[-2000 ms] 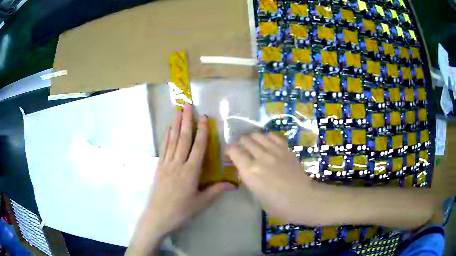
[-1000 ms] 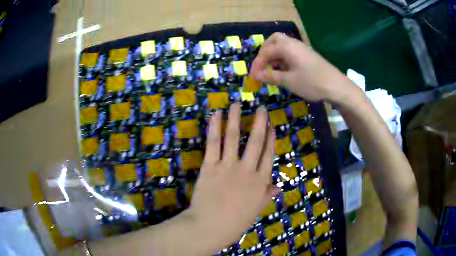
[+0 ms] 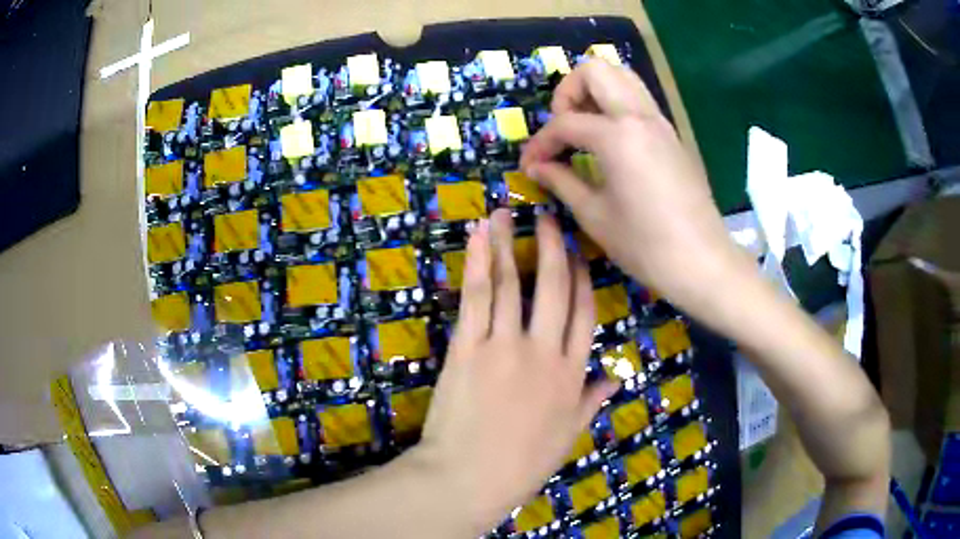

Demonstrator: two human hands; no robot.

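A black foam tray [image 3: 419, 34] holds close rows of small circuit boards. Most transformer tops carry amber tape [image 3: 382, 196]; two far rows show uncovered pale yellow tops [image 3: 371, 127]. My left hand [image 3: 516, 337] lies palm down over the boards, fingers spread. My right hand [image 3: 632, 179] is bent over the upper right boards, its thumb and index fingertips at the upper edge of an amber tape piece [image 3: 523, 188] lying on a transformer. Whether the fingertips still grip it is unclear. Some boards are hidden under both hands.
Clear release film [image 3: 147, 416] overlaps the tray's lower left, with an amber strip [image 3: 90, 463] beside it. A white tape cross [image 3: 146, 55] is on the cardboard [image 3: 63, 305]. A black mat [image 3: 42, 116] is at upper left. Crumpled white strips [image 3: 816, 216] hang at right, near a green surface [image 3: 779, 84].
Since two seconds ago, my hands have left the tape strips at left for the boards. Since one second ago, the amber piece at my right fingertips has moved down onto a transformer.
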